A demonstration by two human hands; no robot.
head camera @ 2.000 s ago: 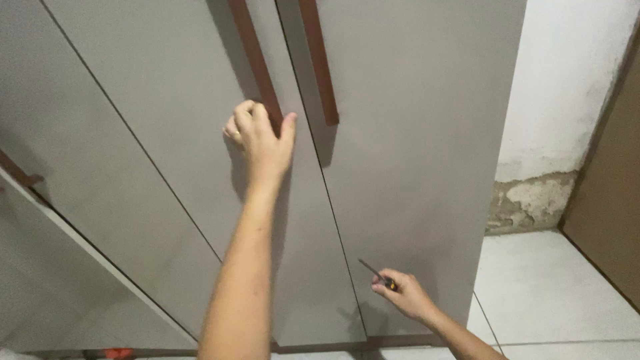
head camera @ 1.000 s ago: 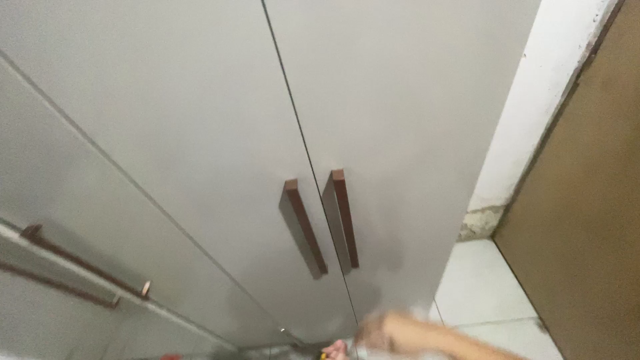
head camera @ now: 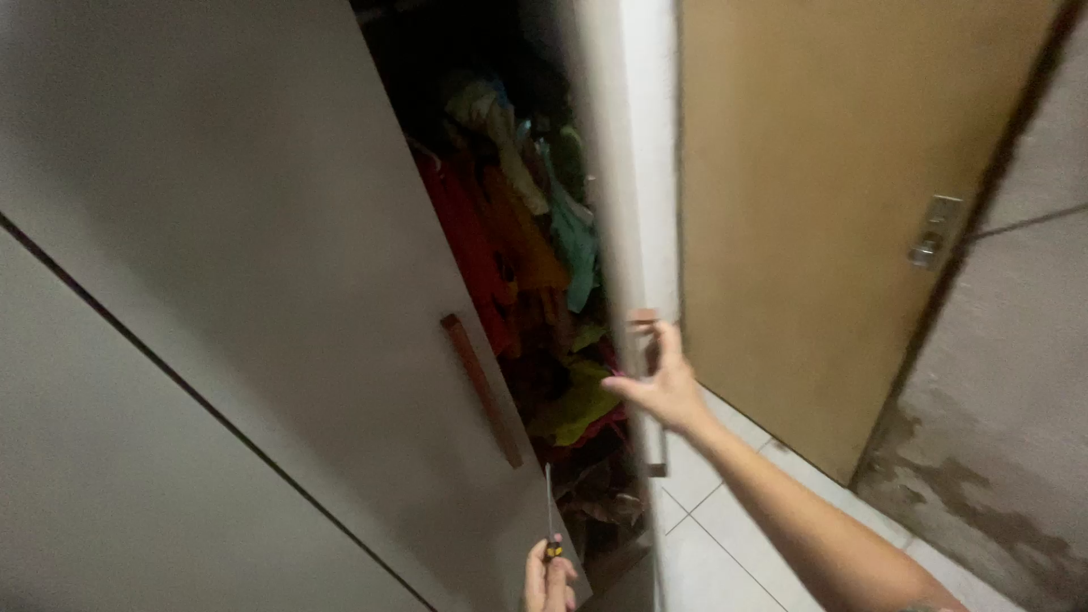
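Observation:
The right wardrobe door stands ajar, seen nearly edge-on and blurred. My right hand holds it, the thumb at its inner edge and the fingers by its reddish-brown handle. At the bottom centre my left hand grips a screwdriver by its black and yellow handle, with the thin shaft pointing up. Beside the gap, the grey neighbouring door carries a long reddish-brown handle. Inside the dark wardrobe are red clothing, an orange garment, a pale green one and yellow-green fabric.
A brown room door with a metal lock and handle is at the right. Next to it is a rough wall with damp-looking patches. White floor tiles lie below the open wardrobe door.
The right wardrobe door, closed in both earlier frames, is now ajar and shows the clothes. The screwdriver has passed from my right hand to my left. The view has swung to the right.

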